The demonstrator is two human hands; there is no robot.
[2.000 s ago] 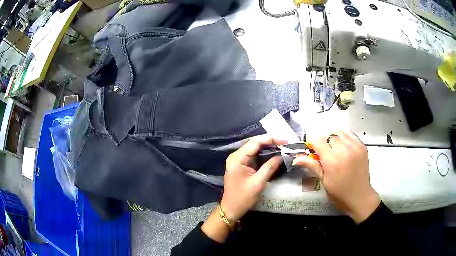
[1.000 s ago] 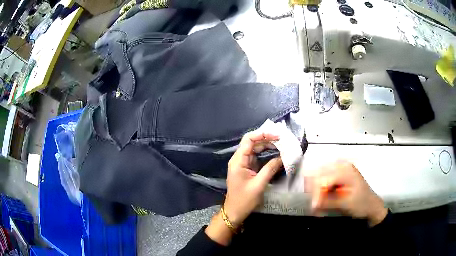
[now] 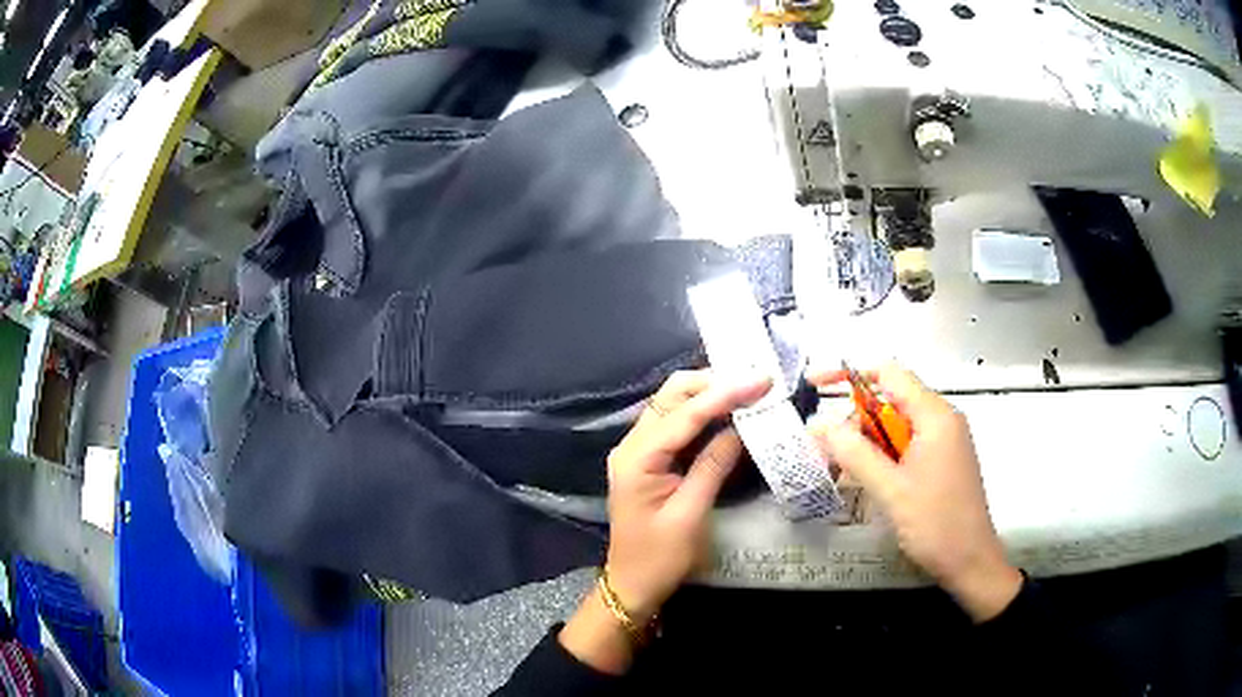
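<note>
A dark denim jacket lies across the white table, its collar to the left. A long white care label with print on its lower part lies over the garment edge between my hands. My left hand pinches the garment edge beside the label. My right hand holds orange-handled thread snips, blades pointing up and left, and its fingers are close to the label's right side. The fingertips partly hide the seam.
The sewing machine head is at the right, with a black flat rectangle and a small white block on it. A dark garment pile is at the back left. A blue crate with a clear bag stands left of the table.
My right hand with the snips has moved back up to the label from lower right. The label now lies spread out lengthwise, with its printed part showing. The view has shifted slightly.
</note>
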